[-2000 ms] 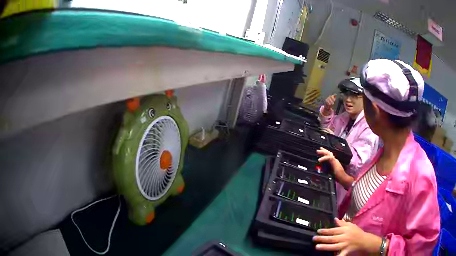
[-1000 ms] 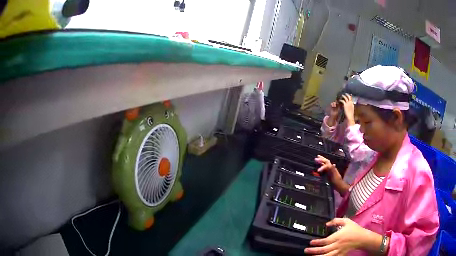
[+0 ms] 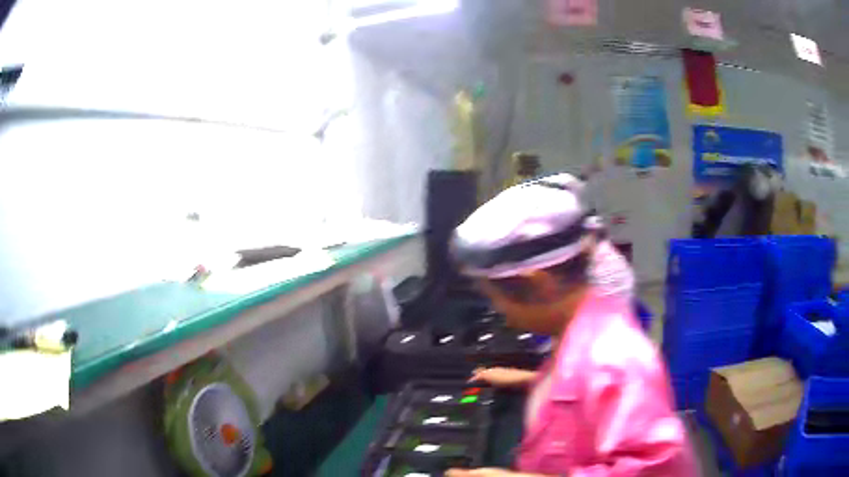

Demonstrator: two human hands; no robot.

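Neither of my hands is in the picture. A black compartment tray [image 3: 406,420] lies on the green bench in front of a coworker. It holds several flat dark handsets [image 3: 437,421] in a row, each with a small white label. One screen at the far end shows a bright green spot, with red near it. The coworker in a pink coat and cap [image 3: 596,391] has one hand at the tray's far end and the other at its near right side. The frame is blurred.
A green fan [image 3: 216,419] stands under the green-topped shelf [image 3: 149,326], which bears papers. More black trays [image 3: 456,359] are stacked beyond the coworker. Another person in pink is mostly hidden behind. Blue bins [image 3: 712,307] and a cardboard box [image 3: 756,410] stand at the right.
My view has swung right and up, so the fan, tray and coworker sit lower and further left. The bins and box have come into view, and a bright green spot shows on one screen.
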